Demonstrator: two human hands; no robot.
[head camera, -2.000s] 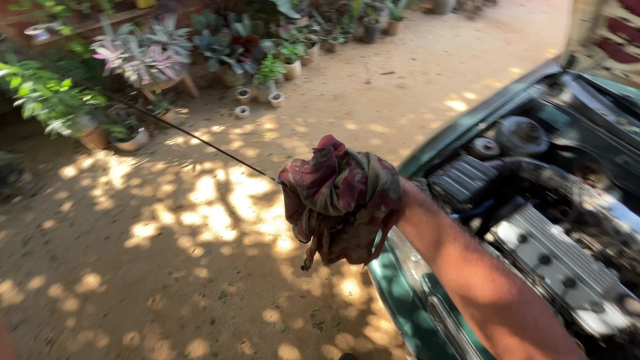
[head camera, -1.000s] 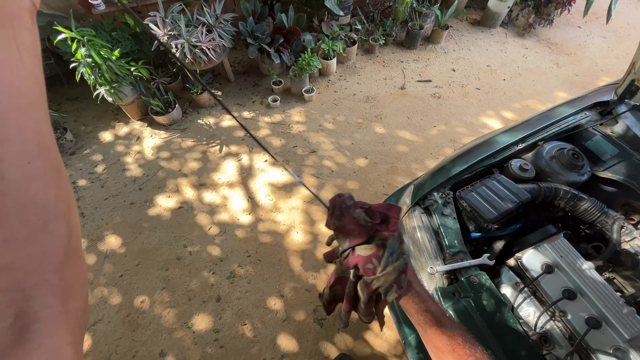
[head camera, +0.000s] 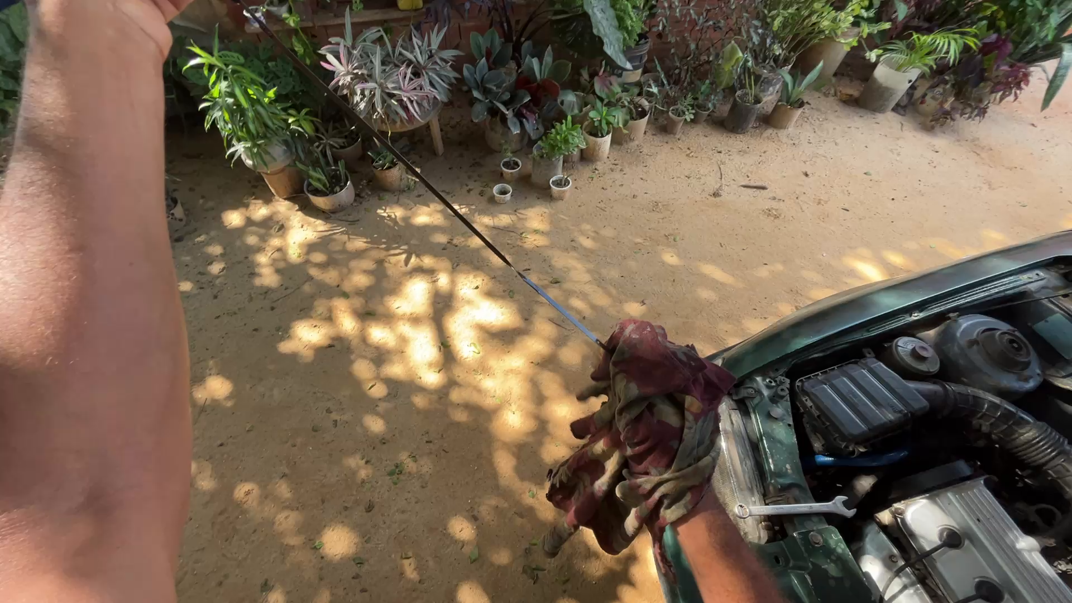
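A red and olive patterned cloth (head camera: 649, 427) covers my right hand, whose fingers are hidden; the hand is closed around the cloth, over the lower end of a long thin dipstick (head camera: 444, 201). The dipstick runs up and to the left, dark along most of its length and shiny near the cloth. At the top left edge, only the base of my left hand (head camera: 167, 8) shows, near the rod's upper end; its fingers are out of frame. Right of the cloth, a combination wrench (head camera: 796, 508) lies across the front edge of the engine bay.
The green car's fender (head camera: 888, 293) borders the open engine bay at right, with a black air filter box (head camera: 861, 400) and a silver engine cover (head camera: 984, 544). Potted plants (head camera: 596, 144) line the far side of the sandy ground (head camera: 335, 452).
My left forearm has come into view at the left. The cloth-wrapped right hand has moved lower relative to the car, and more of the dipstick shows above it.
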